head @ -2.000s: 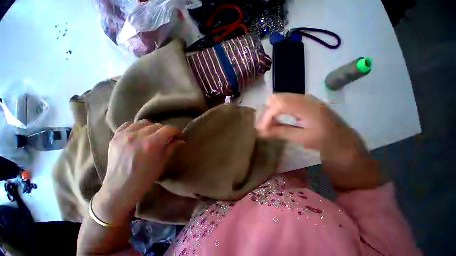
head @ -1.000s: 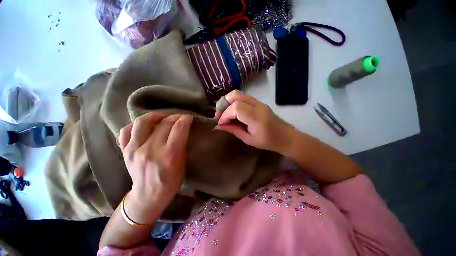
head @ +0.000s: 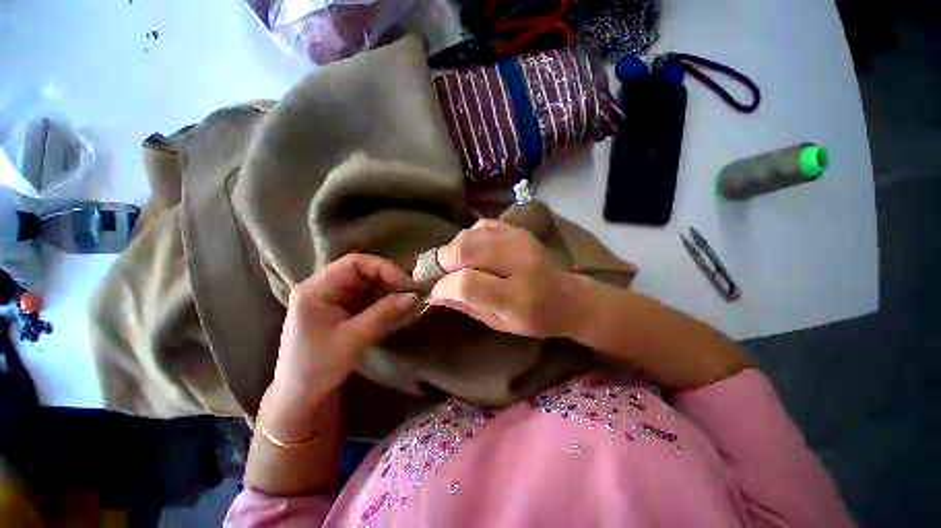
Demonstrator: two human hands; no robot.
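Note:
An olive-brown woollen garment (head: pixel 361 134) lies heaped over the white table and my lap. My left hand (head: pixel 335 320) pinches a folded edge of its cloth between thumb and fingers. My right hand (head: pixel 506 281) is against the same edge, fingertips nearly touching the left ones, with a pale band on one finger. A tiny light glint, likely the needle (head: pixel 424 308), shows at the right fingertips. The thread cannot be made out.
A striped maroon bundle (head: pixel 480 119) lies beyond the cloth, with orange-red scissors (head: pixel 537 36) behind it. A black phone (head: pixel 647 150), a thread cone (head: pixel 769 172) and small snips (head: pixel 710 265) lie right. A plastic bottle (head: pixel 88 226) is left; a plastic bag (head: pixel 346 26) is at the far side.
My right hand has come from above the table's right part to the cloth edge, uncovering the snips. My left hand has turned from lying on the cloth to pinching its edge. The view has shifted slightly.

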